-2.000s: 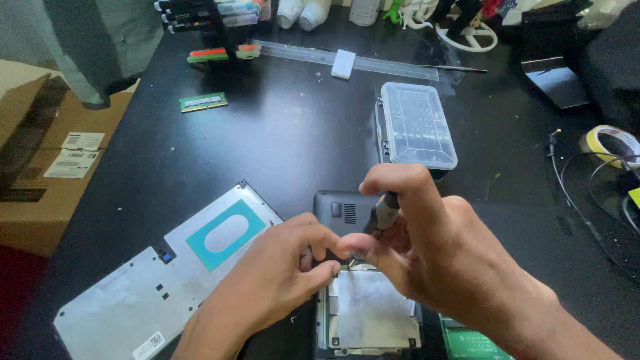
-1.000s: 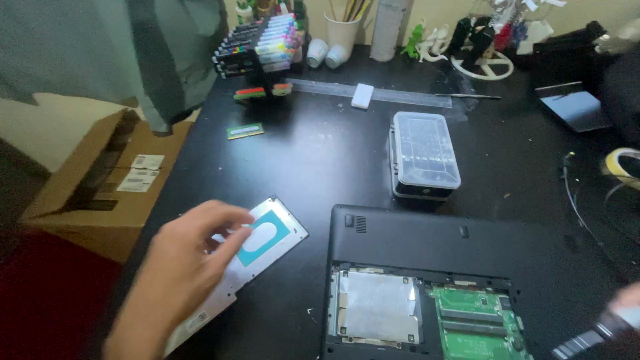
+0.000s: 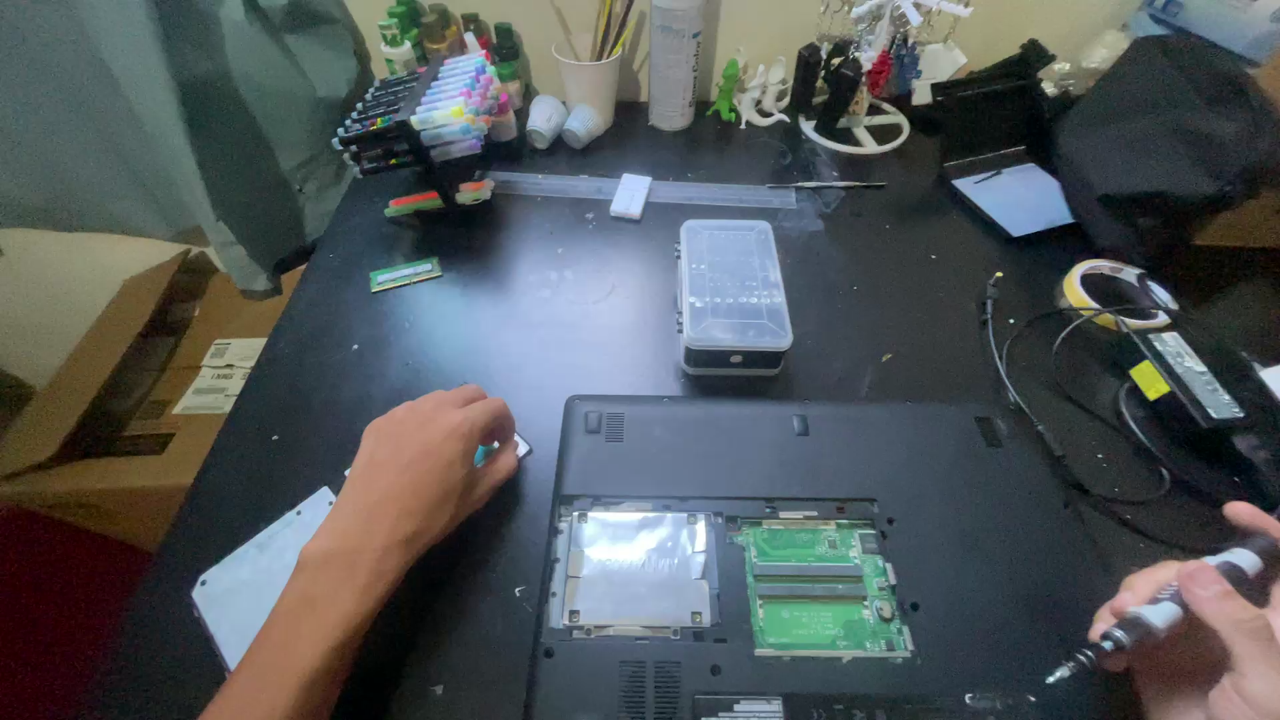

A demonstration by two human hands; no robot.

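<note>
An upside-down black laptop base (image 3: 690,450) lies in front of me, its bay uncovered. In the bay sit a silver drive in a metal caddy (image 3: 640,570) and a green circuit board with memory slots (image 3: 810,625). My right hand (image 3: 1190,620) holds a screwdriver (image 3: 1150,615), tip pointing down-left, beside the laptop's right part. My left hand (image 3: 440,450) is over the silver panel (image 3: 265,570) left of the laptop, fingers curled at its upper corner; whether they grip it is hidden. A green memory module (image 3: 405,274) lies further back on the left.
A clear-lidded case (image 3: 735,290) stands behind the laptop. A power adapter (image 3: 1190,375), its cables and a tape roll (image 3: 1118,293) lie at the right. Behind are a ruler (image 3: 700,192), a marker rack (image 3: 420,120) and a paper cup (image 3: 588,85). A cardboard box (image 3: 120,440) stands at the left.
My right hand has moved with the screwdriver from the silver drive to the right side. My left hand has left the drive area and is now over the silver panel. The view has shifted.
</note>
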